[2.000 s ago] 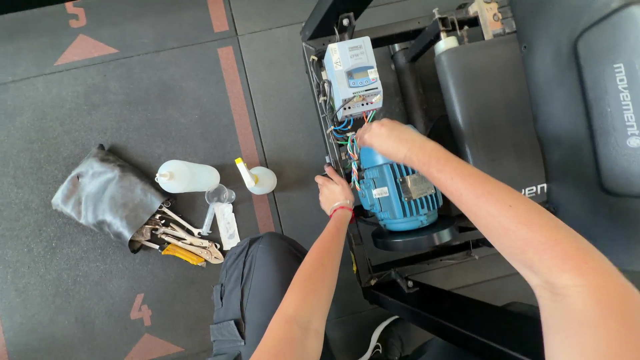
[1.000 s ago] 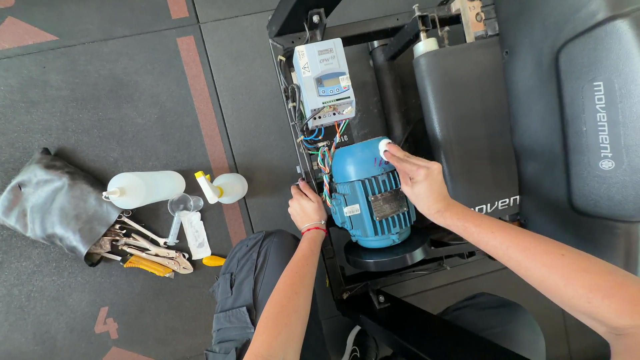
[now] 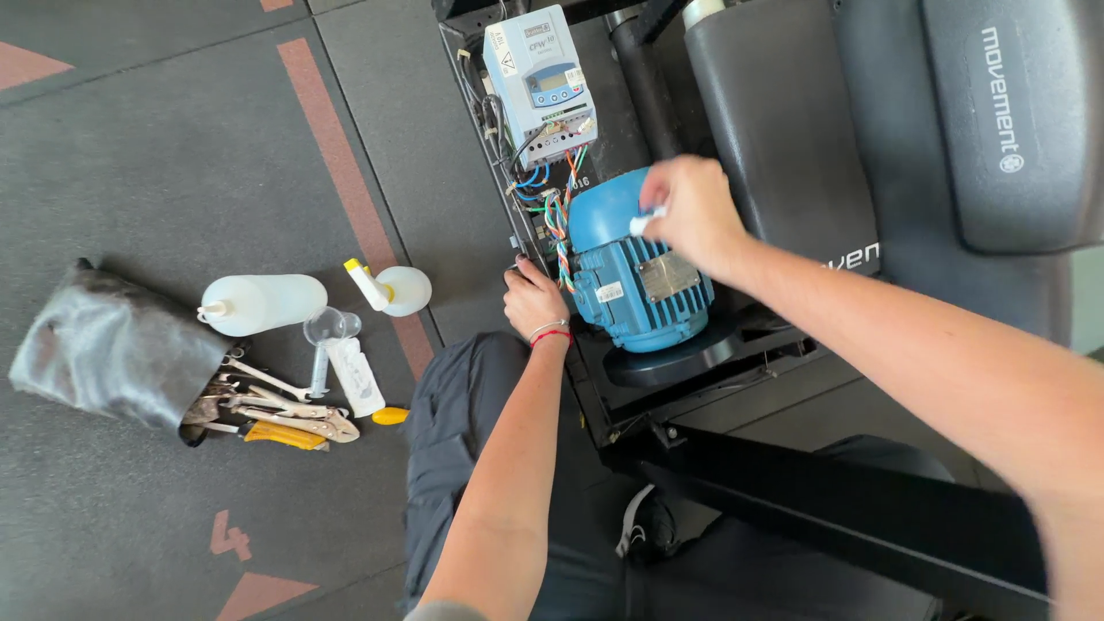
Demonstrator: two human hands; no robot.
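Note:
A blue electric motor (image 3: 638,267) with cooling fins and a metal plate sits in the black frame of a treadmill. Over its rounded end cover, my right hand (image 3: 694,211) pinches a small white cloth or wad (image 3: 647,222); whether it touches the cover is unclear. My left hand (image 3: 533,297) rests at the frame's side rail, left of the motor, its fingers around something dark that I cannot make out. Above the motor is a grey-blue frequency inverter (image 3: 542,86) with a small display. Coloured wires (image 3: 556,228) run from it down beside the motor.
On the dark floor at left lie a black pouch (image 3: 121,354) with wrenches and locking pliers (image 3: 297,414), a white bottle (image 3: 267,304), a yellow-nozzled bottle (image 3: 405,291) and a syringe (image 3: 319,371). A black roller cover (image 3: 776,129) and a black beam (image 3: 819,509) flank the motor.
My right hand has moved from the wires to the motor's end cover, where the white wad shows between its fingers. My left hand remains at the side rail.

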